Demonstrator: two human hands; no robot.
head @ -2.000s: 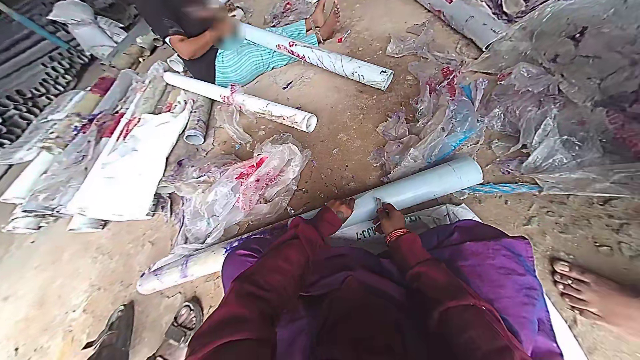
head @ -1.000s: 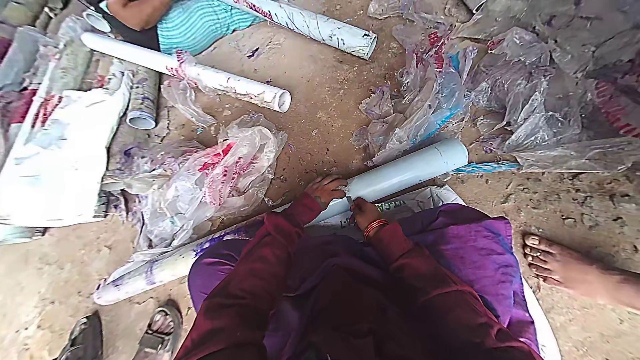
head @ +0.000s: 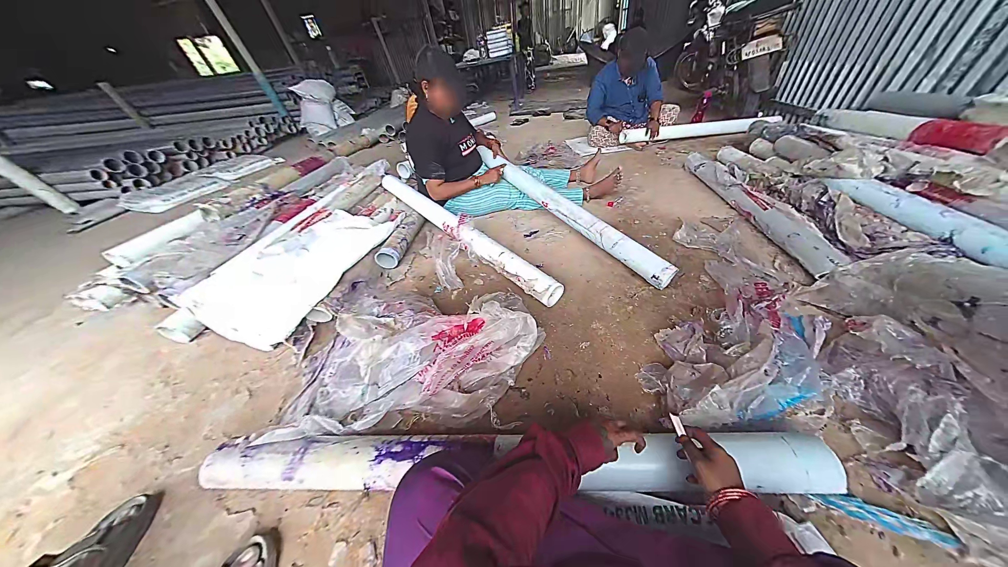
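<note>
A wide pale pipe lies across my lap, its left part wrapped in whitish film with purple stains. My left hand is over the pipe's upper edge near its middle, fingers spread, with nothing visible in it. To the right of it, my right hand holds a small thin white tool, perhaps a blade, pointing up and left above the pipe. Red bangles circle my right wrist. A white sack with printed writing lies beneath the pipe.
Crumpled plastic film lies beyond the pipe, with more film at right. Two people sit ahead, a person in a black shirt and one in a blue shirt, each with a pipe. Wrapped pipes lie at right; sandals at lower left.
The view has tilted up and now takes in both people. My hands, close together on the pipe before, are now apart, with the thin white tool visible in my right hand.
</note>
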